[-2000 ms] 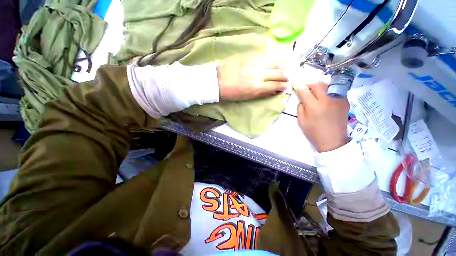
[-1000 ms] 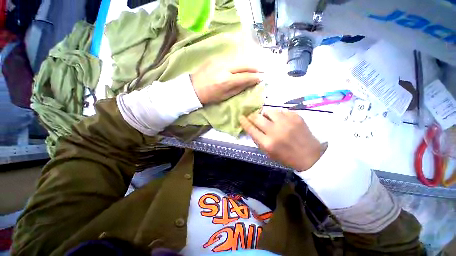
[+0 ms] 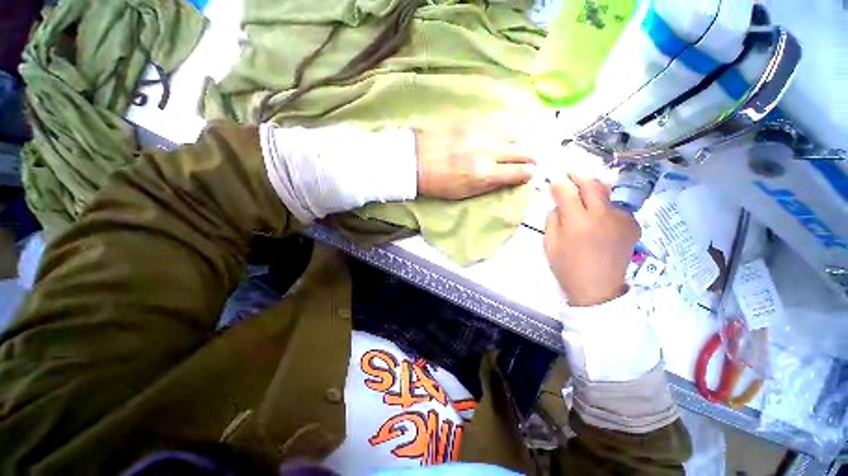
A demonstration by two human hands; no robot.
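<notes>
A light green knit garment piece (image 3: 437,98) lies on the white machine table, with a dark strip along it. My left hand (image 3: 472,165) lies flat on the cloth, fingers pointing at the needle area, pressing it. My right hand (image 3: 588,240) is just right of the cloth's edge, fingers bent, fingertips close below the presser foot (image 3: 604,139) of the white sewing machine (image 3: 697,74). Glare there hides whether its fingertips pinch the cloth or something small.
A green garment bundle (image 3: 88,102) hangs at the far left. A lime-green piece (image 3: 584,46) is beside the machine head. Printed slips (image 3: 683,242), red-handled scissors (image 3: 714,367) and clear plastic (image 3: 804,372) lie at right. The ruler-marked table edge (image 3: 446,284) runs in front of me.
Since one second ago, my right hand has moved from the cloth's lower corner up to the needle area. My left hand remains on the cloth. The camera view has also shifted.
</notes>
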